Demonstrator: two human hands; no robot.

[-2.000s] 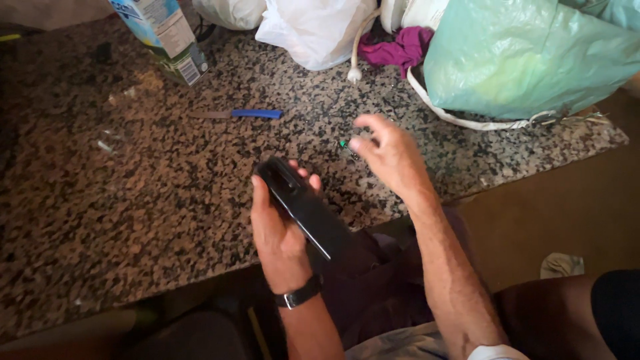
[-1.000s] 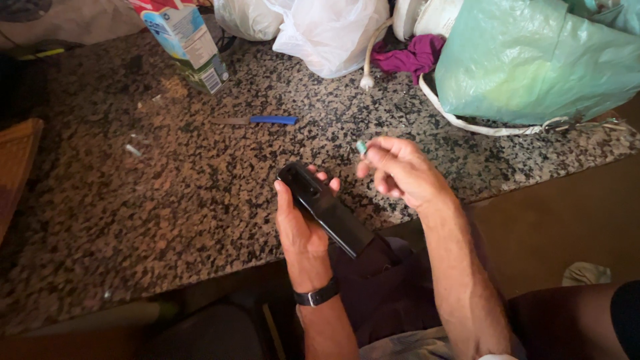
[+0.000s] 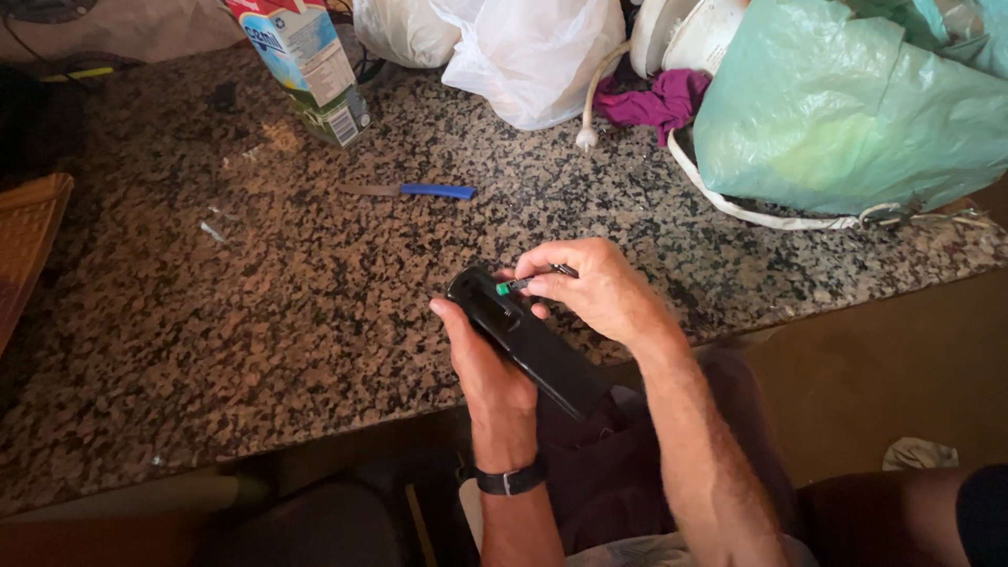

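A black remote control (image 3: 543, 346) lies in my left hand (image 3: 492, 370), its back up and the battery compartment uncovered, with a metal spring showing inside. The fingers wrap around it from below. Just over that compartment, my right hand (image 3: 591, 287) pinches a small battery (image 3: 516, 285) with a green end between thumb and fingers. A small dark piece shows by the right fingers; what it is, I cannot tell. Farther back on the speckled granite counter (image 3: 276, 315) lies a knife with a blue handle (image 3: 437, 190).
A drink carton (image 3: 311, 75) stands at the back left. White plastic bags (image 3: 543, 63), a purple cloth (image 3: 657, 102), a white cord and a large green plastic bag (image 3: 850, 118) fill the back and right. A brown woven-looking object (image 3: 27, 236) sits at the left edge.
My right hand has come down and left to the remote, bringing the green-ended battery to its compartment. My left hand keeps holding the remote.
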